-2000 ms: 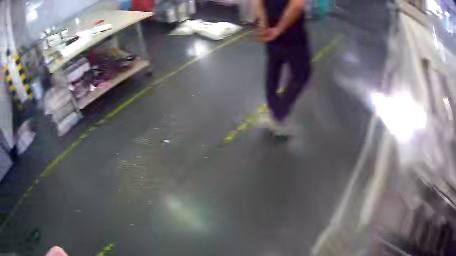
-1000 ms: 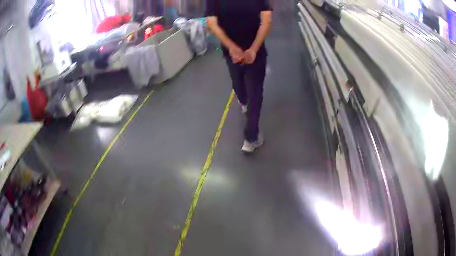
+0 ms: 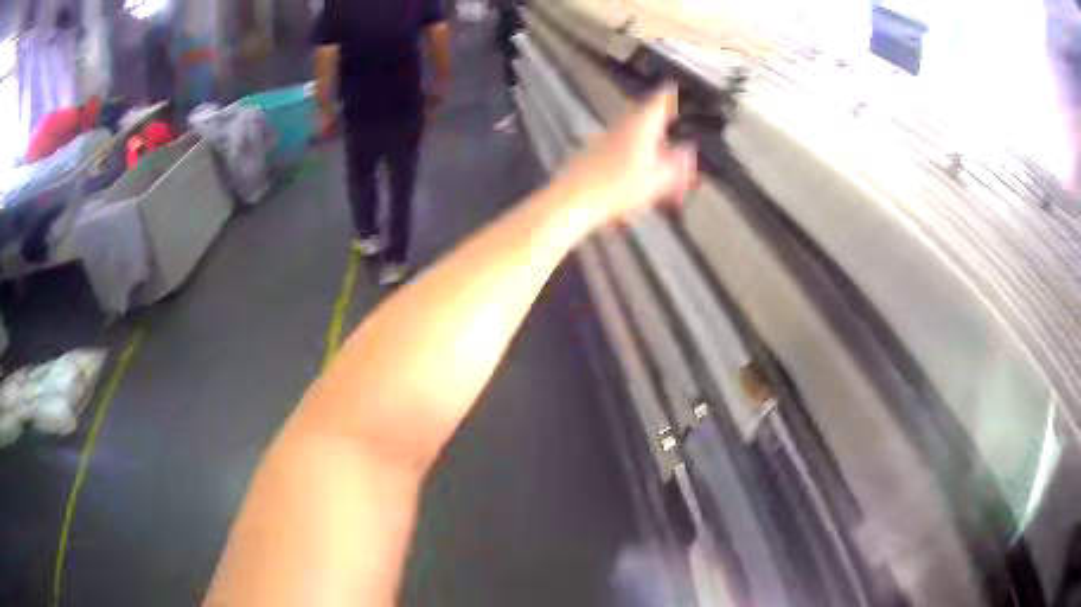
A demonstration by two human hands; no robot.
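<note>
My left arm reaches forward across the view, and my left hand (image 3: pixel 646 160) is at the side of the long multi-level rack (image 3: pixel 830 273), near a dark part (image 3: pixel 699 113) at its upper edge. The hand is blurred, and its fingers overlap the dark part, so I cannot tell if they grip it. Pale covered rods (image 3: pixel 936 154) lie close together along the rack's top. Pale and dark levels show on its side. My right hand is not in view.
A person in dark clothes (image 3: pixel 385 107) stands or walks ahead in the aisle. At the left are a pale bin (image 3: pixel 184 219) with grey cloth over it, a teal container (image 3: pixel 288 119) and a white bundle (image 3: pixel 53 391) on the floor. Yellow lines (image 3: pixel 89 468) mark the grey floor.
My left arm has come into view and reaches to the rack. The rack fills more of the right side. The person appears farther left, with hands now apart.
</note>
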